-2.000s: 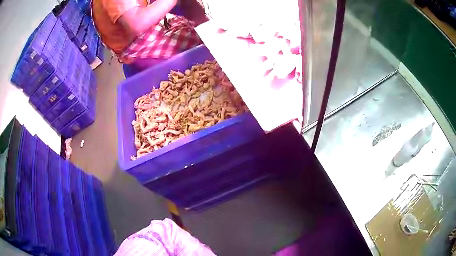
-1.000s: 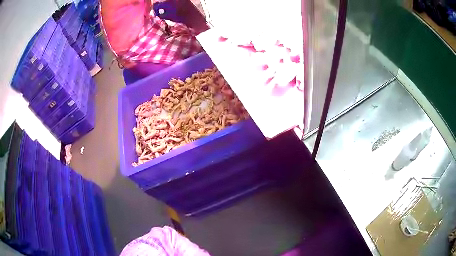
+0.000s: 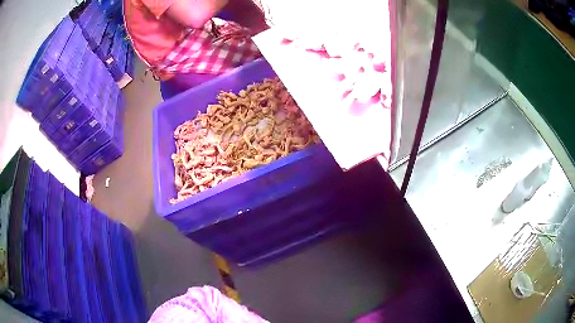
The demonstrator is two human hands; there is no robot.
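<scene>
Neither of my hands is in the picture. A light checked sleeve or cloth (image 3: 205, 306) shows at the bottom edge. A large blue-purple crate (image 3: 265, 200) stands on the floor in front, full of jumbled tan limb parts (image 3: 243, 135). At the lower right, a brown cardboard mat (image 3: 495, 291) lies on the metal bench (image 3: 451, 221). A small white dish (image 3: 522, 285) sits on the mat with a thin pale stick in it. Fine pale sticks or strands (image 3: 520, 249) lie above the dish. Two translucent white bottles (image 3: 528, 188) lie on the bench beyond the mat.
Pink-washed small parts (image 3: 362, 76) lie on the overexposed side table (image 3: 321, 107). A dark upright pole (image 3: 425, 101) crosses the bench edge. Blue crates stand stacked at the upper left (image 3: 79, 94) and lower left (image 3: 82, 252). A person in orange (image 3: 154, 38) sits behind the parts crate.
The view has shifted slightly, so the bench and crate sit a little further right. The seated person's arm has moved. My hands stay out of the picture.
</scene>
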